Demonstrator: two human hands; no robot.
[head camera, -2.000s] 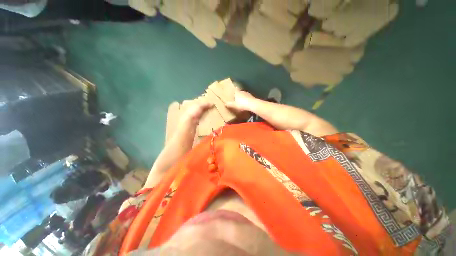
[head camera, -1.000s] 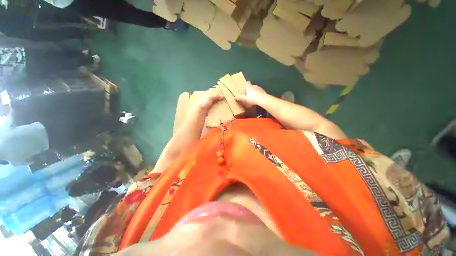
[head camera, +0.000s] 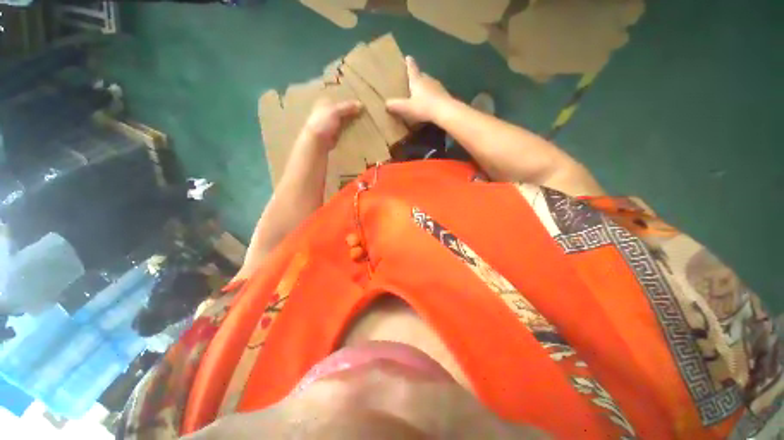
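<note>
A partly folded cardboard blank (head camera: 288, 129) is held in front of my orange top, with a wide notched flap at the left and a raised folded section at the right. My left hand (head camera: 331, 119) grips the middle of it, thumb on top. My right hand (head camera: 423, 96) holds the right edge of the folded section. Both hands are bare. The fingers under the cardboard are hidden, and my top covers the blank's near end.
Flat brown die-cut blanks (head camera: 567, 36) lie on the green floor at the top, beside yellow-and-black tape (head camera: 571, 105). Dark wrapped goods (head camera: 64, 185) and blue plastic-wrapped goods (head camera: 82, 331) stand at the left.
Both hands and the cardboard have moved up in the picture, away from my body, and more of the blank shows. The floor blanks have shifted toward the top edge. Both hands still hold the cardboard.
</note>
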